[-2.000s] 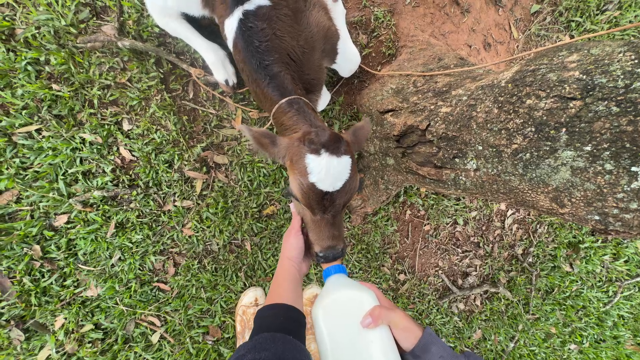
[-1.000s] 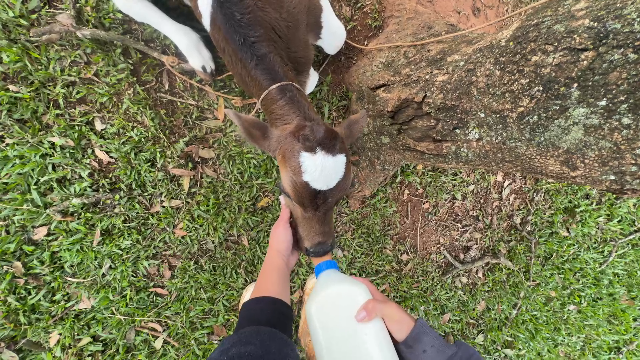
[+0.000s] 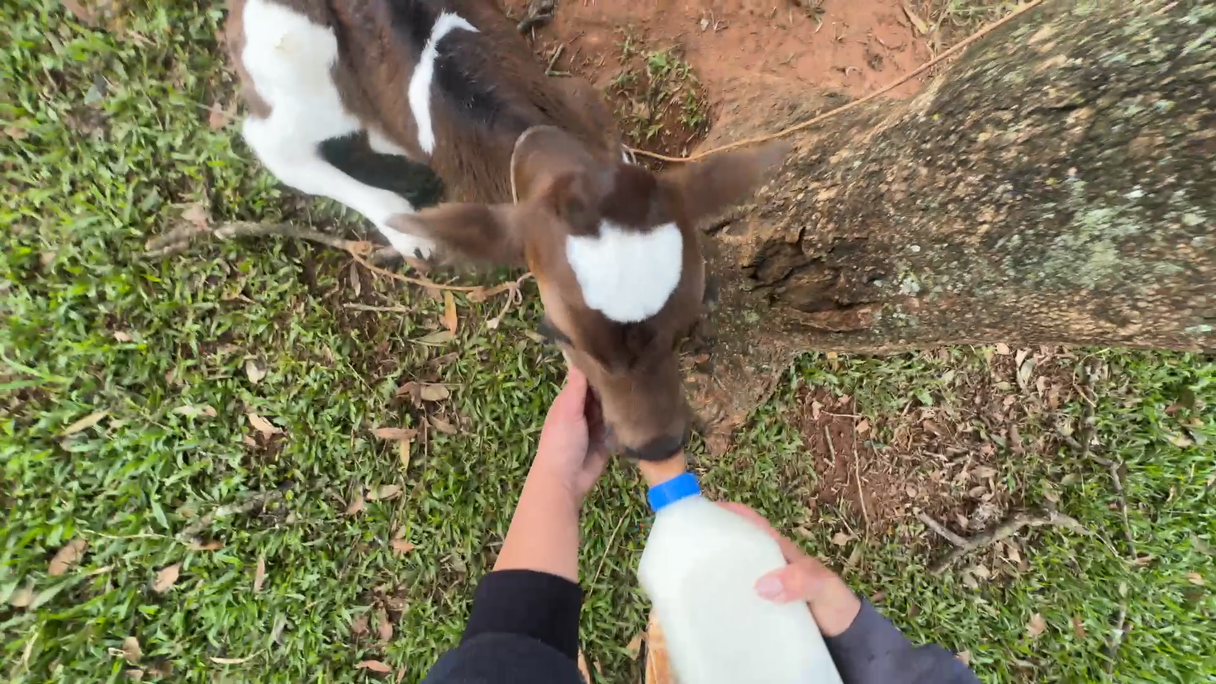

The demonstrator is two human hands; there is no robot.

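Note:
A brown calf (image 3: pixel 608 380) with a white forehead patch has its mouth on the teat (image 3: pixel 662 468) of a large plastic bottle of milk (image 3: pixel 731 598) with a blue collar (image 3: pixel 674 491). My right hand (image 3: pixel 793 570) grips the bottle's right side, the thumb on top and the fingers partly hidden behind it. Against the left side of the calf's jaw rests my left hand (image 3: pixel 573 442), its fingers partly hidden under the muzzle; whether they close on the jaw does not show.
A thick tree trunk (image 3: pixel 997 209) lies across the upper right, beside the calf's head. A thin rope (image 3: pixel 855 103) runs from the calf over the trunk. Grass, dry leaves and a fallen branch (image 3: pixel 1007 527) surround us. Part of a shoe (image 3: pixel 657 651) shows below the bottle.
The calf's head and body have shifted closer to the trunk, and its ears are spread wider. Both hands keep their places at the jaw and the bottle.

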